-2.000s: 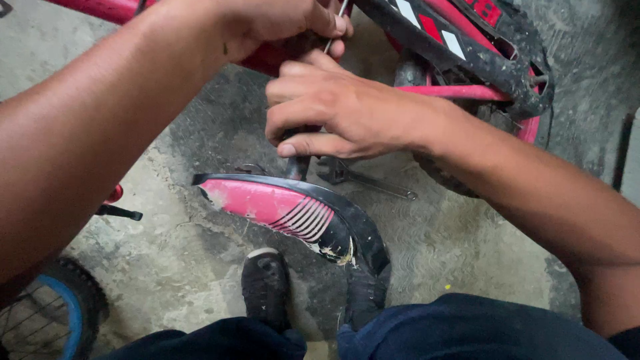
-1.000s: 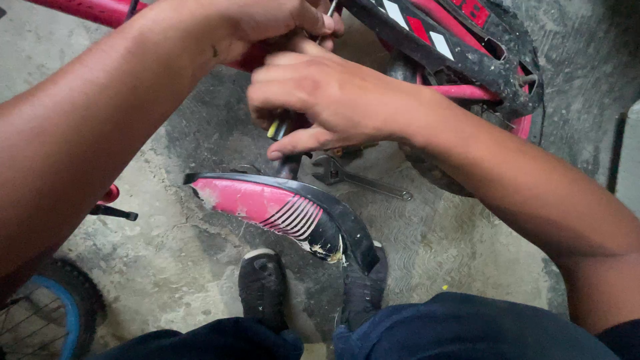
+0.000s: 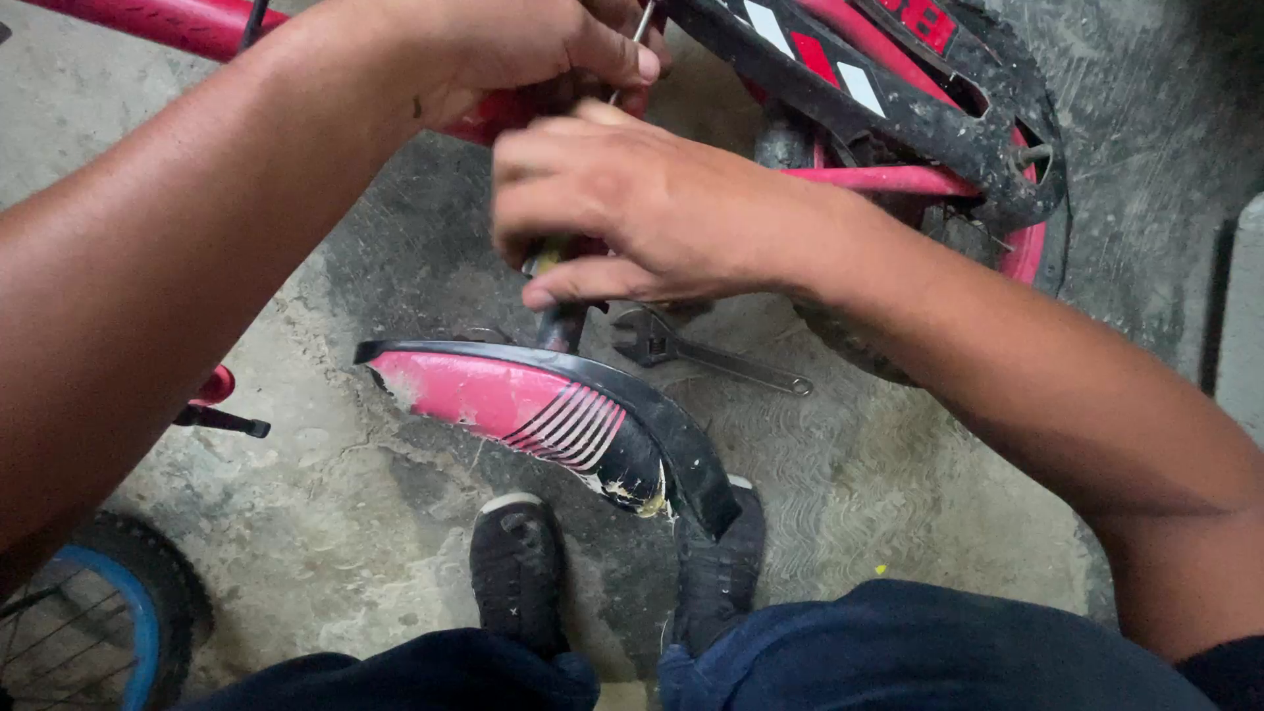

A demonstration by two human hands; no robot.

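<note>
A pink bicycle frame crosses the top of the view. My left hand is at the frame, its thumb and fingers closed on a thin metal rod, whose kind I cannot tell. Just below, my right hand is blurred, fingers curled about the seat post area; a bit of yellow shows beneath them, and what they grip is mostly hidden. Under that hand the seat post runs down to a worn pink and black bicycle saddle, its cover torn along the edge.
An adjustable wrench lies on the concrete floor right of the seat post. The black chain guard and rear wheel are at upper right. A wheel with a blue rim is at lower left. Two dark shoes stand below the saddle.
My right hand has shifted a little over the seat post, and a yellow part has come into sight under its fingers. My left hand remains at the frame with the rod.
</note>
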